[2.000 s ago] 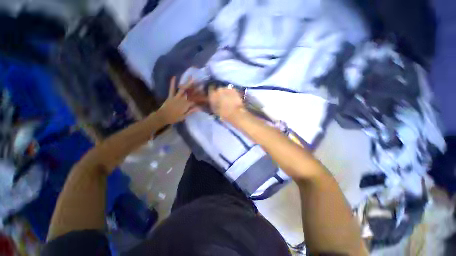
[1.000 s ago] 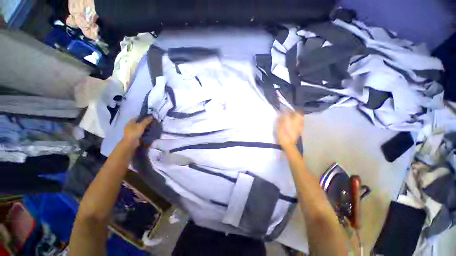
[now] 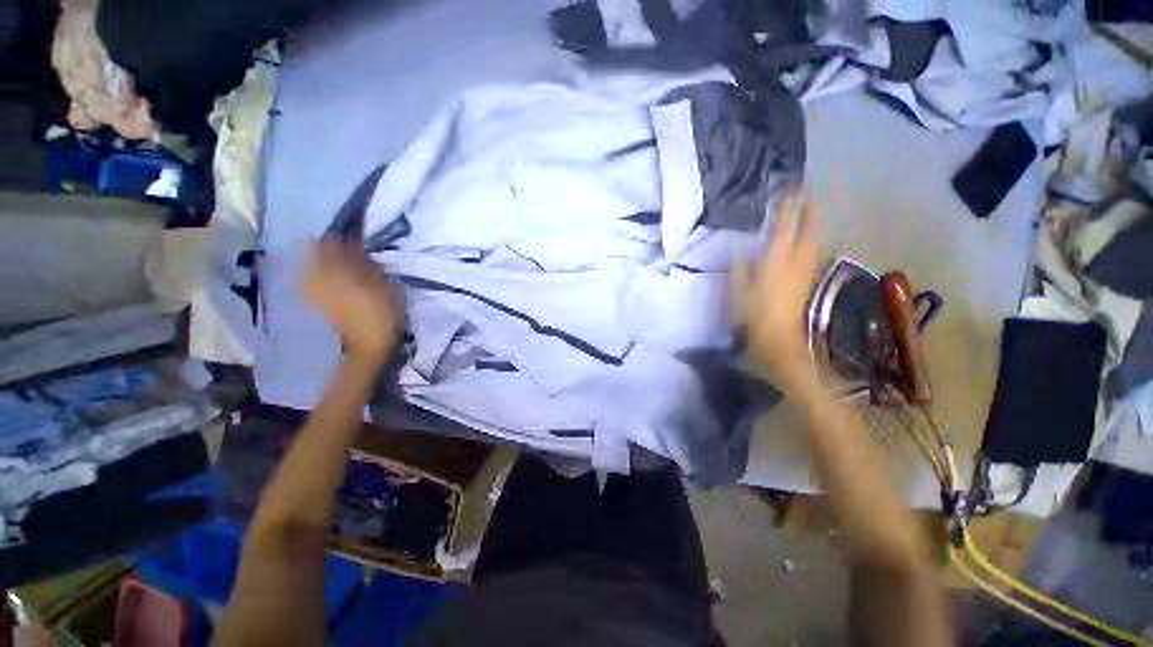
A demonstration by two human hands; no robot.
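Note:
A pale grey-white garment (image 3: 544, 190) with dark grey panels and thin dark seam lines lies rumpled on the pale pressing table (image 3: 885, 164). A dark grey panel with a white strip lies at its upper right. My left hand (image 3: 354, 297), blurred, is at the garment's left edge; its grip cannot be made out. My right hand (image 3: 774, 281), also blurred, is at the garment's right edge with fingers extended, holding nothing visible. The steam iron (image 3: 872, 329) with a reddish-brown handle stands just right of my right hand.
A smartphone (image 3: 994, 169) and a black square pad (image 3: 1044, 389) lie at the table's right. Yellow hoses (image 3: 1012, 584) trail from the iron. Grey and white garment pieces (image 3: 936, 63) are heaped at the far right. Folded cloth (image 3: 89, 405) is stacked left. An open box (image 3: 398, 506) is below the table's left front.
The garment has been turned, with its dark panel and white strip now at the far right side. The view has shifted, and my right hand's fingers are now extended.

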